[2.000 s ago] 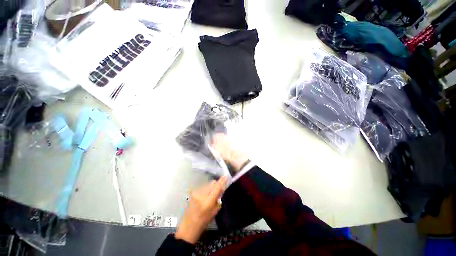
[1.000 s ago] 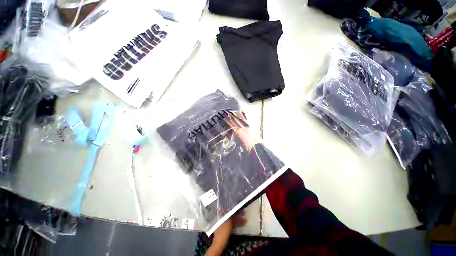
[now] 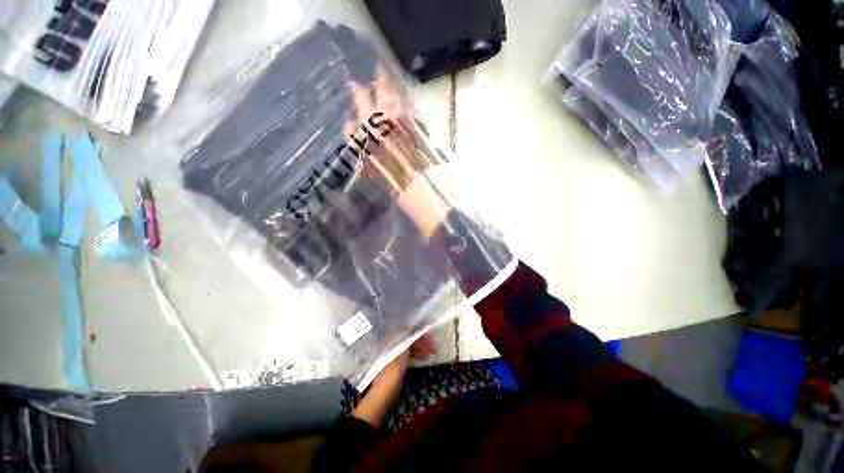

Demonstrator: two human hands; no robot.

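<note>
A clear printed poly bag (image 3: 356,325) lies at the middle of the table with its white-edged mouth towards me. A dark folded garment (image 3: 268,139) is inside it. My right hand (image 3: 393,152) is inside the bag, seen through the film, fingers spread on the garment near its far right side. The forearm passes through the mouth. My left hand (image 3: 407,356) is below the bag's near edge, partly hidden by the bag; its grip cannot be seen. A small white sticker (image 3: 353,327) is on the bag's near left corner.
Light blue strips (image 3: 69,185) and a pink pen (image 3: 149,217) lie at left. White printed bags (image 3: 120,55) are stacked far left. A folded dark garment (image 3: 444,32) lies beyond. Packed garments (image 3: 648,83) are at right. A blue bin (image 3: 766,369) stands below right.
The bag and garment have moved away from me and left, with the right hand deeper inside. The view has shifted, bringing blue bins into sight at lower right.
</note>
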